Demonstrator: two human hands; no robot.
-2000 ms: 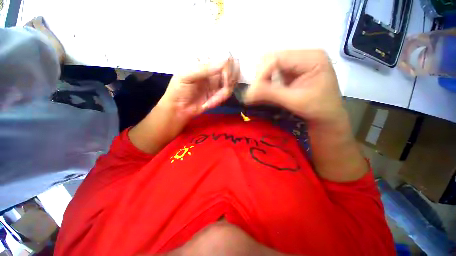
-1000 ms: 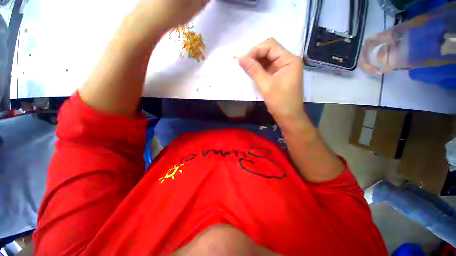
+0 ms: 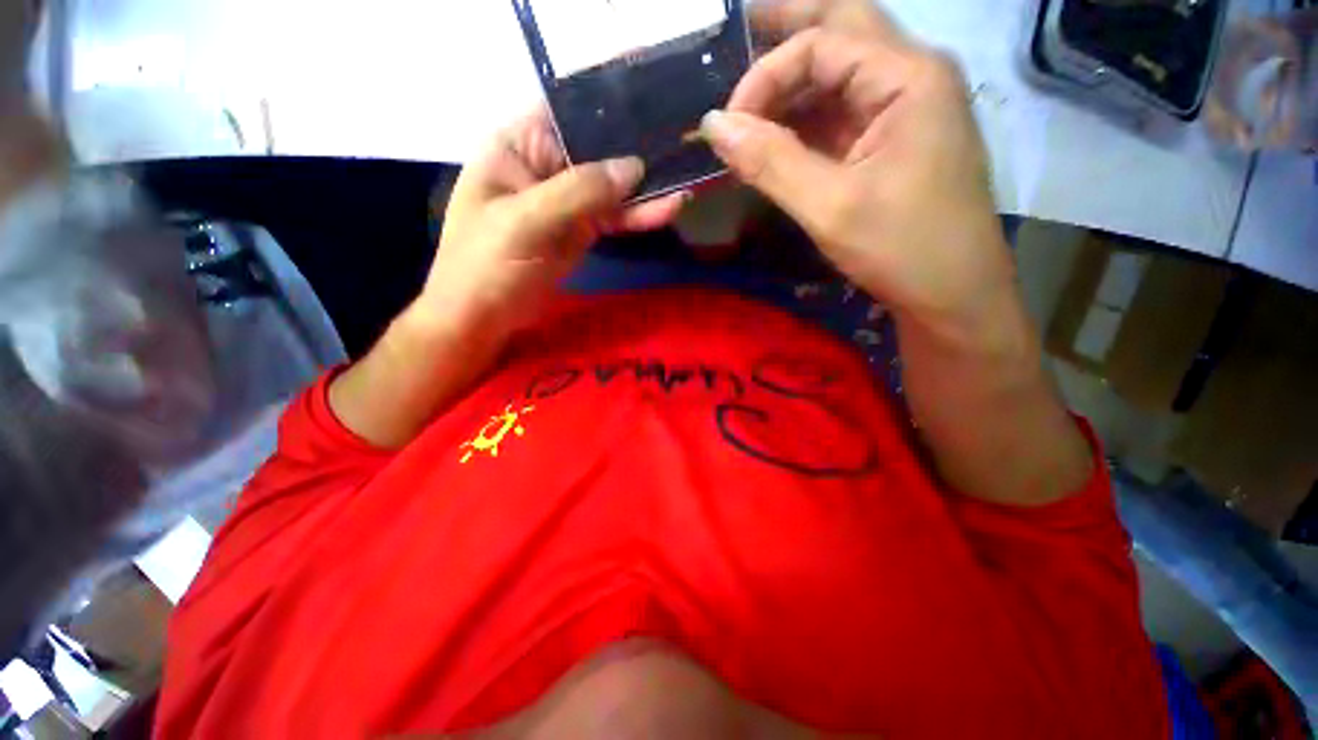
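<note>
A black phone middle frame [image 3: 636, 104] with a thin silvery rim is held over the table's front edge, its open window away from me and its dark end towards me. My left hand [image 3: 535, 217] grips its near left corner, thumb on the dark end. My right hand [image 3: 867, 159] is at the frame's right side. Its thumb and index fingertip pinch a tiny gold flex piece [image 3: 695, 135] at the dark end. Whether the piece touches the frame cannot be told.
Stacked black frames [image 3: 1127, 55] lie on the white table [image 3: 318, 87] at the upper right, beside a clear plastic container [image 3: 1255, 87]. A blurred person in grey [image 3: 116, 347] is close on the left. Cardboard boxes [image 3: 1229, 362] stand below the table at right.
My left hand has come back from the far side of the table and now holds a frame. My right hand has moved to that frame with the small piece. The view has shifted; the flex pile is out of sight.
</note>
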